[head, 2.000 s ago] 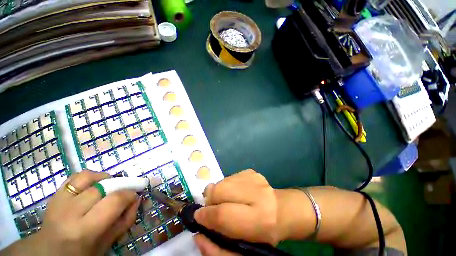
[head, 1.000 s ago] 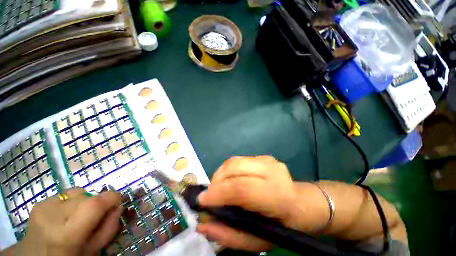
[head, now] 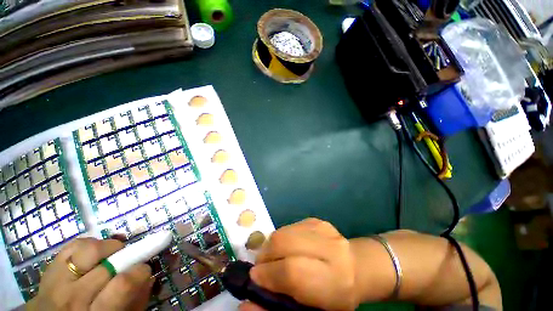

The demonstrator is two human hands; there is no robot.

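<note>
My right hand [head: 306, 264] grips the black handle of a soldering iron [head: 239, 280]. Its bare metal tip points up-left onto the near circuit board panel [head: 188, 267]. My left hand [head: 97, 279] rests over the left part of that panel, with a white finger cot [head: 140, 252] with a green band on one finger and a ring on another. Whether the left fingertips hold a thin wire does not show. Two more panels lie beyond, one at the middle [head: 136, 155] and one at the left [head: 39, 197], on a white carrier [head: 242, 176] with round tan holes.
A spool pot [head: 287, 45] with silvery bits stands at the back. A stack of carriers [head: 91, 45], a white cap [head: 202, 36] and a green roll [head: 215, 13] are back left. A black soldering station [head: 382, 67], blue bin [head: 455, 112] and iron cable [head: 445, 206] are right.
A second ago the iron's tip was nearer the panel's far edge; now it is lower, over the panel's middle. The white-covered left finger shows again, extended toward the tip. The camera view has shifted.
</note>
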